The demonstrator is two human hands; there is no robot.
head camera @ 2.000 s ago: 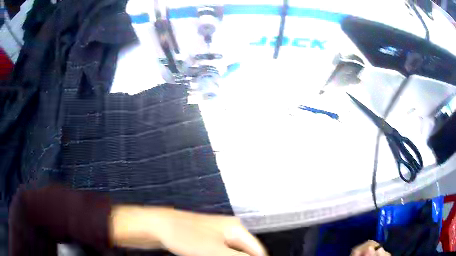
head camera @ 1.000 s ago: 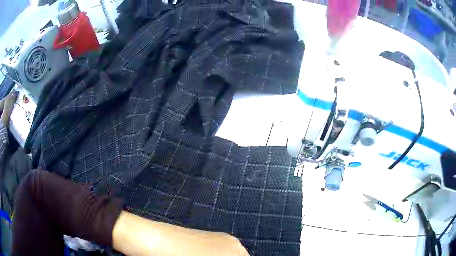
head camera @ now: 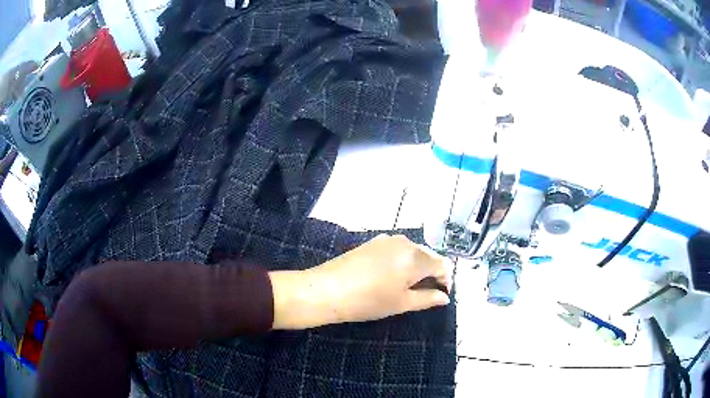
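Note:
The dark garment with a thin pale check [head camera: 226, 148] lies in folds left of the white sewing machine [head camera: 467, 148]. A flat part of it, with a straight right edge, runs beside the needle and presser foot [head camera: 459, 237]. My left hand [head camera: 374, 284] lies on this flat part just in front of the presser foot, fingers bent and pointing right. A small dark gap shows between its thumb and fingers; whether it pinches the cloth I cannot tell. My right hand is out of the picture.
Thread snips [head camera: 592, 320] and black-handled scissors [head camera: 671, 361] lie right of the needle. A dark cord hangs over the machine head. A red container [head camera: 101, 66] and a grey box with a round vent [head camera: 39, 113] stand at the far left.
My left hand has moved from the cloth's near edge up to the presser foot. My right hand, at the bottom edge two seconds ago, is gone from view. The view has swung left.

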